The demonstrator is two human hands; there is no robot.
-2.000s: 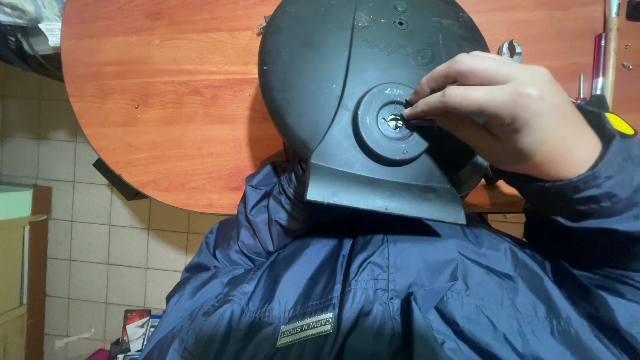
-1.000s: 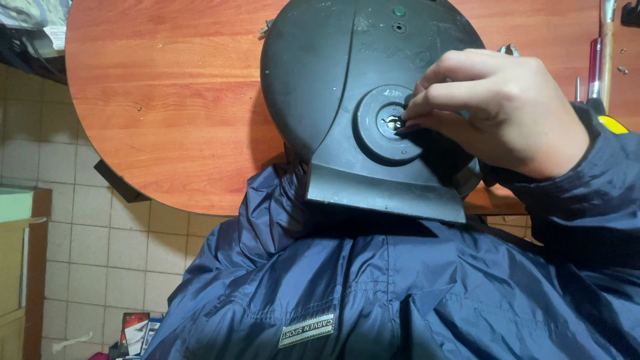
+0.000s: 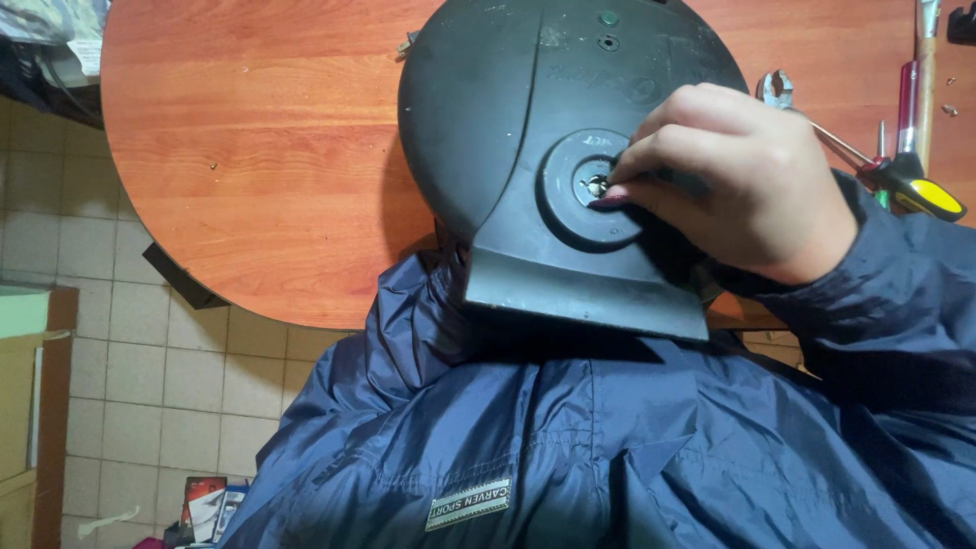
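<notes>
A dark plastic appliance housing, rounded with a flat flared lower edge, leans over the table's near edge against the blue jacket. On its front is a round raised dial with a recessed centre, where a small shiny metal part shows. My right hand comes in from the right, its thumb and fingertips pinched together at that centre; whether they grip a piece there cannot be told. My left hand is hidden; its sleeve runs behind the housing.
Right of the housing, on the wooden table, lie pliers, a screwdriver with a yellow and black handle, a brush and small screws. Another small bit lies on the left side. A black bracket juts beneath the table edge.
My right hand stays at the dial's centre while its fingers and wrist have shifted slightly. The housing stands much as before.
</notes>
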